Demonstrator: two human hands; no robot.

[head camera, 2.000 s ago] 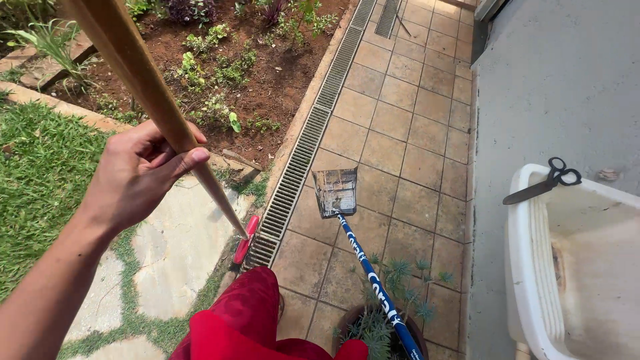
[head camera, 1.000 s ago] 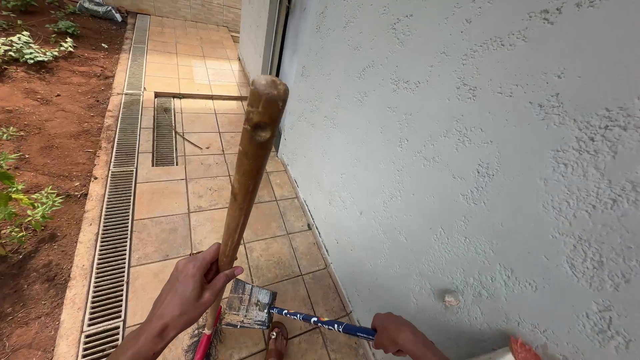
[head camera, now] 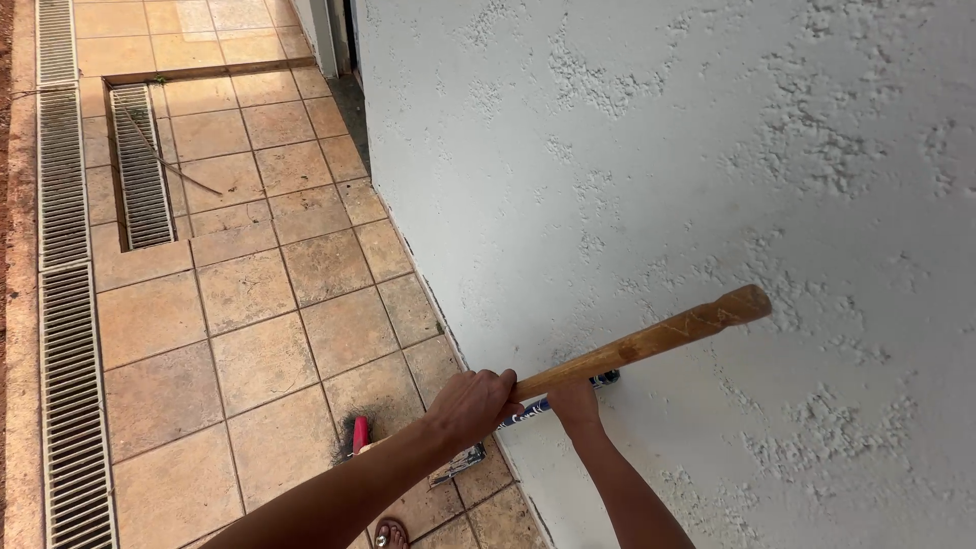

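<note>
My left hand [head camera: 474, 400] is closed around the wooden handle [head camera: 648, 339] of a broom, whose thick, worn end points up and right across the wall. The broom's red head with dark bristles [head camera: 361, 433] rests on the tiles, left of my forearm. Beyond the wooden handle, my right hand [head camera: 576, 404] grips the blue handle [head camera: 526, 412] of a dustpan that bears white lettering; its fingers are mostly hidden. The dustpan's scuffed pan [head camera: 467, 462] lies low beside the wall's foot, partly behind my left wrist.
A textured pale wall [head camera: 610, 191] rises along the right. Long drain grates [head camera: 72, 381] run down the left, and a shorter sunken grate [head camera: 143, 168] has a thin dry stick [head camera: 187, 177] across it. A sandaled foot [head camera: 392, 534] stands on the tiles at the bottom.
The broom handle has swung from nearly upright to slanting right over the wall. Both hands are now close together. The view has turned from the garden toward the wall.
</note>
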